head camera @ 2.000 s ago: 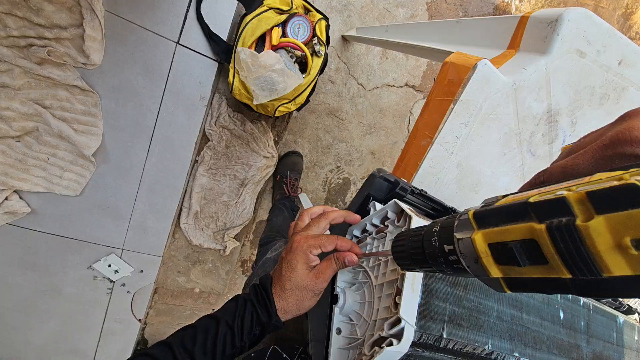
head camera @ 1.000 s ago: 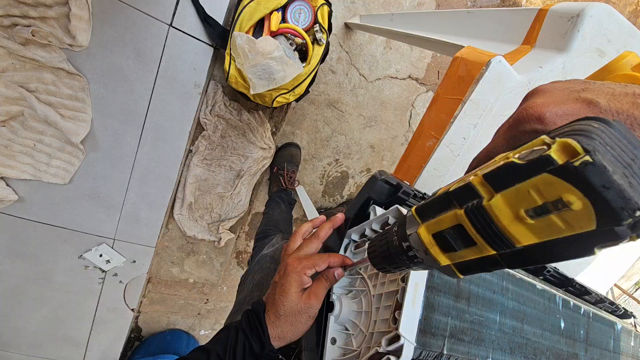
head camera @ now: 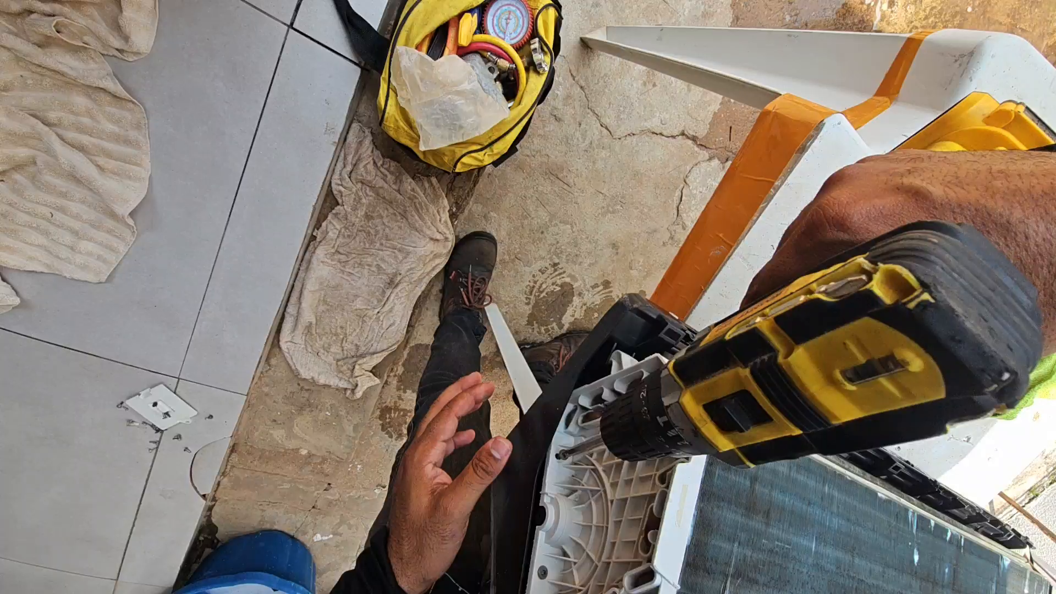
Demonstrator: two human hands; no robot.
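Observation:
My right hand [head camera: 899, 206] grips a yellow-and-black cordless drill [head camera: 825, 355], its fingers mostly hidden behind the tool. The drill's bit [head camera: 582, 448] points left and meets a screw spot near the edge of a ribbed white plastic frame [head camera: 602, 503]. Just left of that frame, my left hand [head camera: 445, 487] is raised with fingers apart and holds nothing. Below the drill, a finned metal coil [head camera: 808, 528] adjoins the frame, and a black plastic part [head camera: 528, 462] runs along the frame's left side.
A yellow tool bag [head camera: 528, 124] with a gauge and hoses stands at the top. Cloths lie on the floor [head camera: 363, 264] and tiles [head camera: 66, 148]. Small screws surround a white plate [head camera: 162, 406]. A white casing with orange tape [head camera: 742, 198] is at right, a blue container [head camera: 252, 557] at bottom left.
My left hand has let go near the bit and drawn back to the left, its fingers spread. The drill has swung from nearly level to a slant, its bit still at the white frame.

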